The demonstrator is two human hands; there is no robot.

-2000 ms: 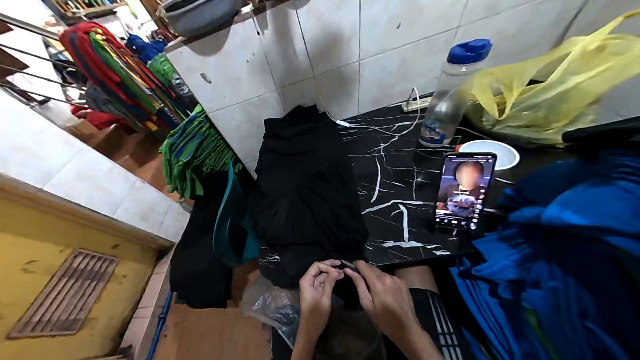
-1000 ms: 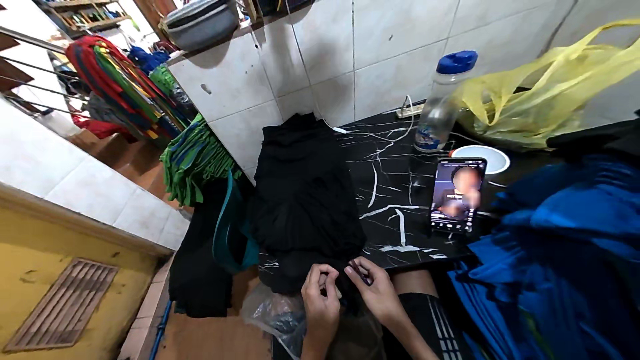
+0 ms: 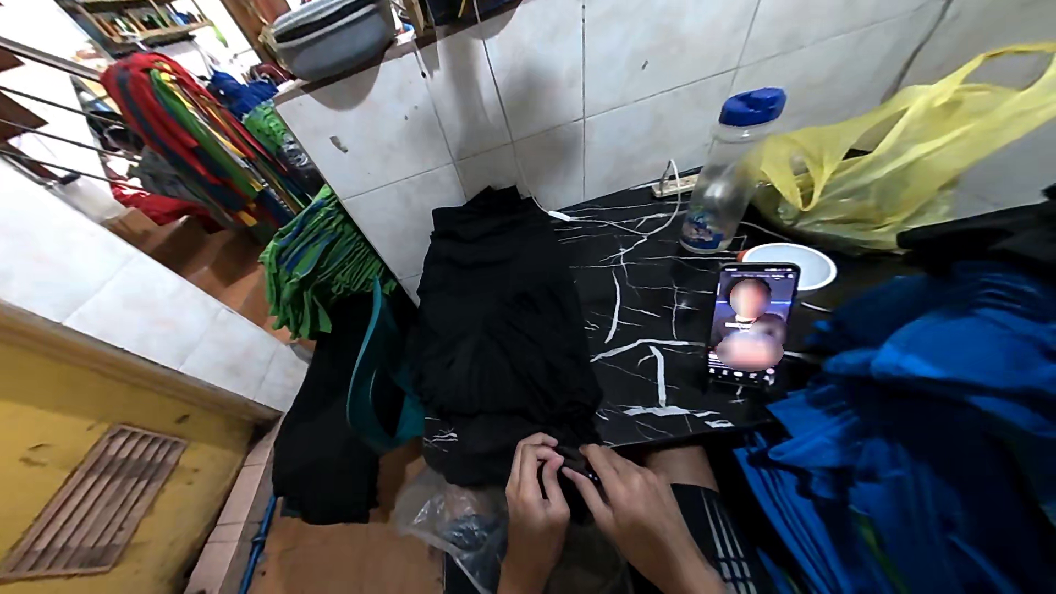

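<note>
A stack of black fabric (image 3: 503, 313) lies on the black marble-patterned table (image 3: 643, 330), its near end hanging at the front edge. At that near end, my left hand (image 3: 538, 478) pinches dark fabric between its fingertips. My right hand (image 3: 615, 487) holds the same dark fabric close beside it, the fingertips of both hands nearly meeting. What exactly lies between the fingers is partly hidden. A lit smartphone (image 3: 752, 326) stands upright on the table to the right of the black stack.
A blue-capped clear bottle (image 3: 726, 173), a white lid (image 3: 792, 266) and a yellow plastic bag (image 3: 891, 165) sit at the back right. Blue fabric (image 3: 907, 396) is heaped at right. Clear plastic (image 3: 458, 520), a teal strap (image 3: 371, 379) and green cloth strips (image 3: 326, 264) are at left.
My hands have come closer together at the fabric's near end than they were one second ago. The picture on the phone has changed.
</note>
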